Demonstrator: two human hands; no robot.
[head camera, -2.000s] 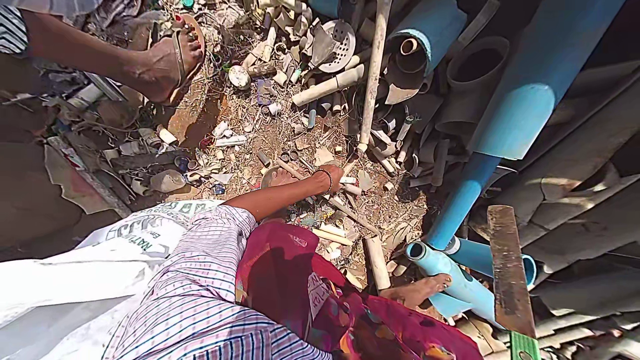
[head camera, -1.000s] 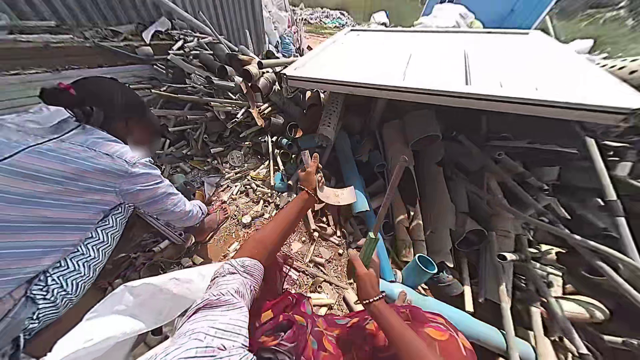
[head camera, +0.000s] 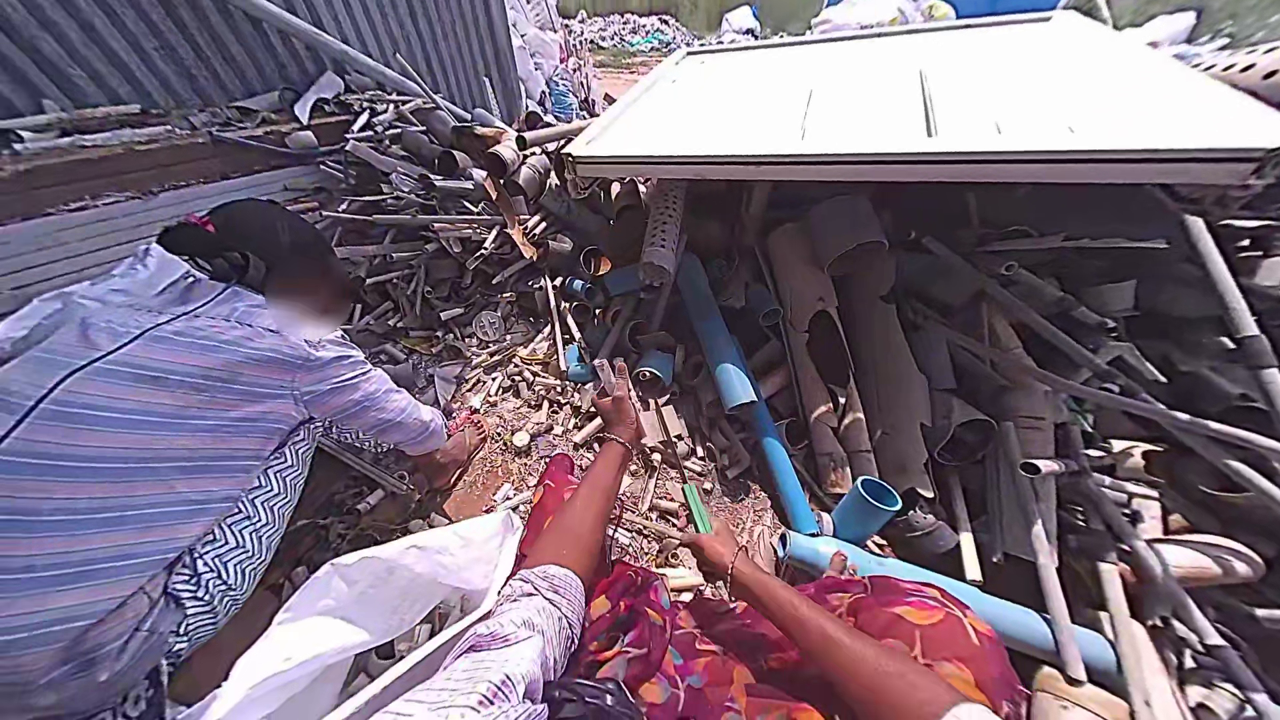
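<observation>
My left hand point(head camera: 617, 408) is raised over the scrap pile, its fingers closed around a pale plastic pipe piece point(head camera: 605, 377). Below and to its right, my right hand point(head camera: 712, 550) grips the green handle point(head camera: 697, 508) of a long-bladed tool. The narrow blade points up and away, toward the pale fragments beside my left hand; its tip is hard to make out. Beneath both hands lie many short pipe offcuts. A white sack point(head camera: 370, 620), with pipe pieces inside, is open at my left side.
Another person point(head camera: 170, 400) crouches at left, one hand low near the scrap. Blue pipes point(head camera: 715, 330) and a light blue pipe point(head camera: 960, 600) lie at my right. A white panel point(head camera: 900, 100) overhangs larger grey pipes point(head camera: 880, 360). A corrugated metal wall point(head camera: 400, 50) stands behind.
The view has tilted up from the ground since the first frame. The curved pale piece seen at my left hand one second ago no longer shows there, and the blade has been lowered.
</observation>
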